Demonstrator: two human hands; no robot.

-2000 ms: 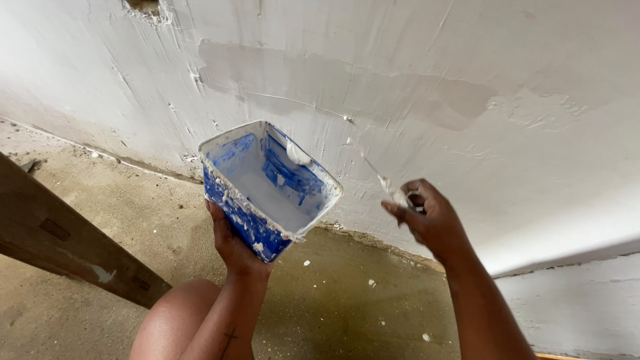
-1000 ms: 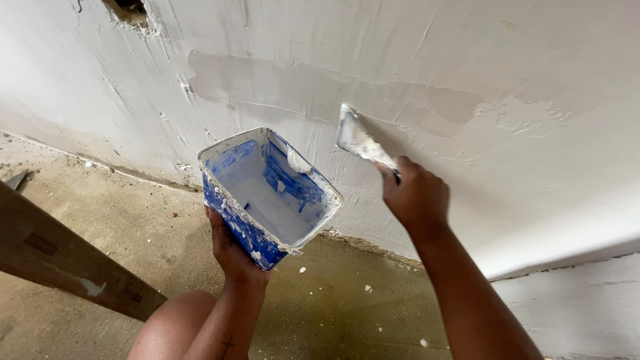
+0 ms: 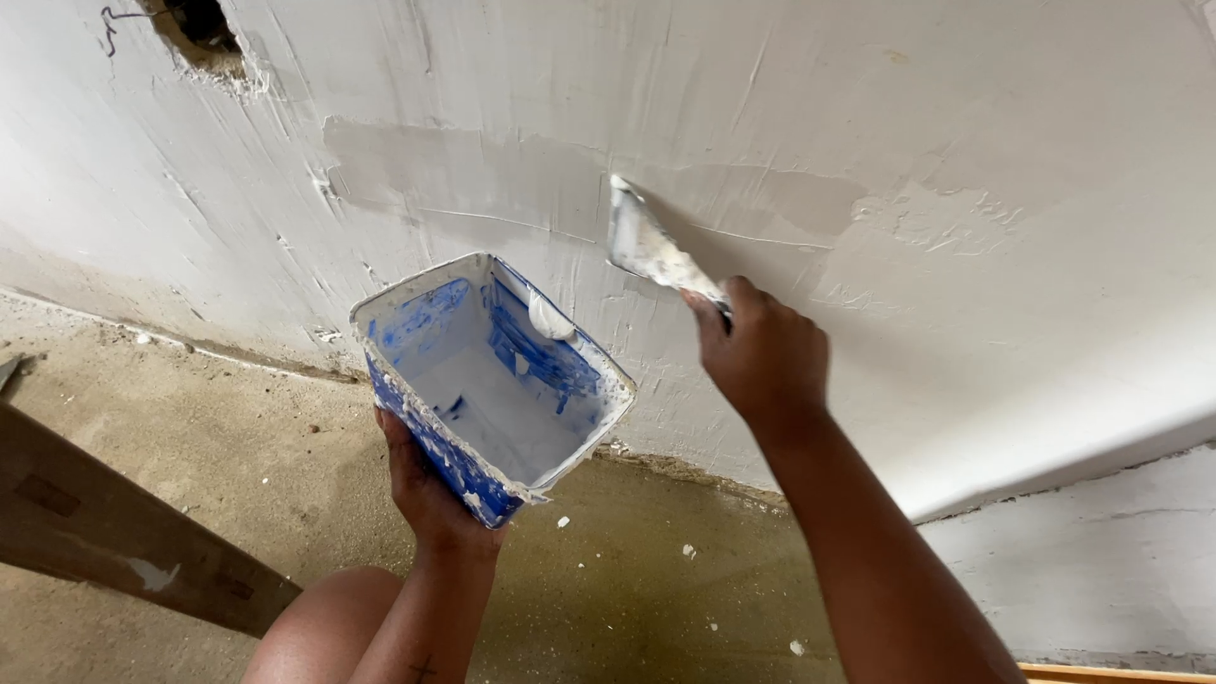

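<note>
My left hand (image 3: 432, 494) grips a blue rectangular plastic tub (image 3: 427, 432) from below and its left side. White filler paste (image 3: 503, 408) coats the tub's bottom and inner walls, and a blob of it clings near the far rim. My right hand (image 3: 768, 351) is closed around the handle of a putty knife (image 3: 655, 242), whose wide blade is smeared with white paste. The blade is at the wall (image 3: 950, 123), over a darker greyish patch (image 3: 456, 166); whether its edge touches is hard to tell.
A hole with rough edges (image 3: 204, 33) opens in the wall at the upper left. A wooden beam (image 3: 123, 532) slants across the lower left, above the concrete floor (image 3: 285, 456). White crumbs dot the floor. My knee (image 3: 328, 617) shows below the tub.
Two seconds ago the putty knife appeared nearly edge-on at the wall; now its blade's face shows, and my right hand has turned and moved up-left. The tub remains in my left hand.
</note>
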